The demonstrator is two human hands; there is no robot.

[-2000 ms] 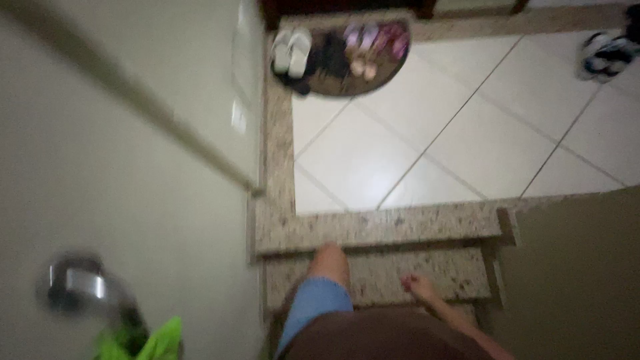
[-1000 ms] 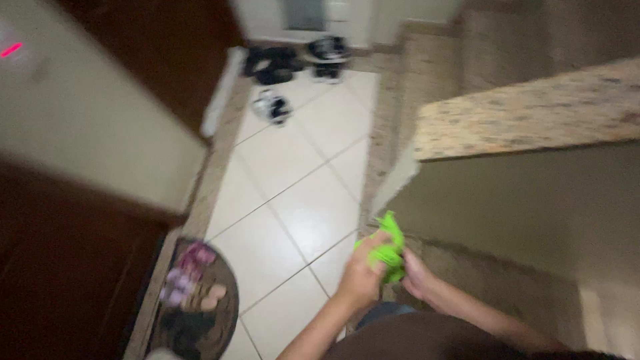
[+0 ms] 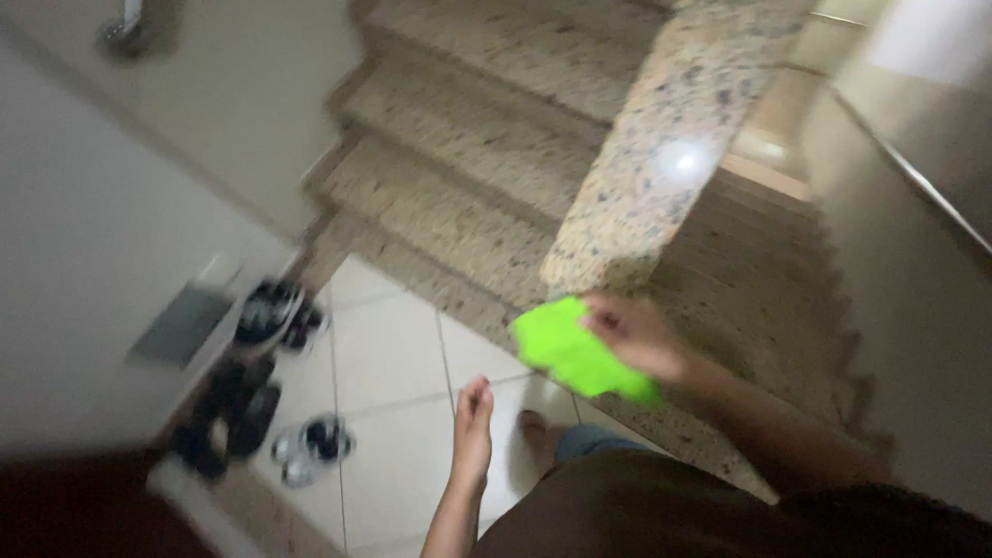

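Note:
A bright green cloth point(image 3: 577, 349) hangs from my right hand point(image 3: 639, 333), whose fingers close on its upper right edge. That hand is beside the lower end of a speckled granite ledge point(image 3: 659, 155) topping the stair's low wall; blur hides whether it touches the stone. Lower and to the left, my left hand point(image 3: 474, 411) is held over the white tiled floor point(image 3: 387, 356), apart from the cloth. It looks empty, though its fingers are close together and partly blurred.
Granite stairs point(image 3: 465, 132) rise beyond the tiles, and more steps point(image 3: 744, 294) lie right of the ledge. Dark shoes point(image 3: 232, 411), black-and-white footwear point(image 3: 314, 449) and other shoes point(image 3: 267, 310) line the left wall. A metal handrail end point(image 3: 124, 35) juts out at top left.
One second ago both hands were at the green cloth; now the left is off it and the right alone holds it, more spread out. The view has turned strongly toward the stairs.

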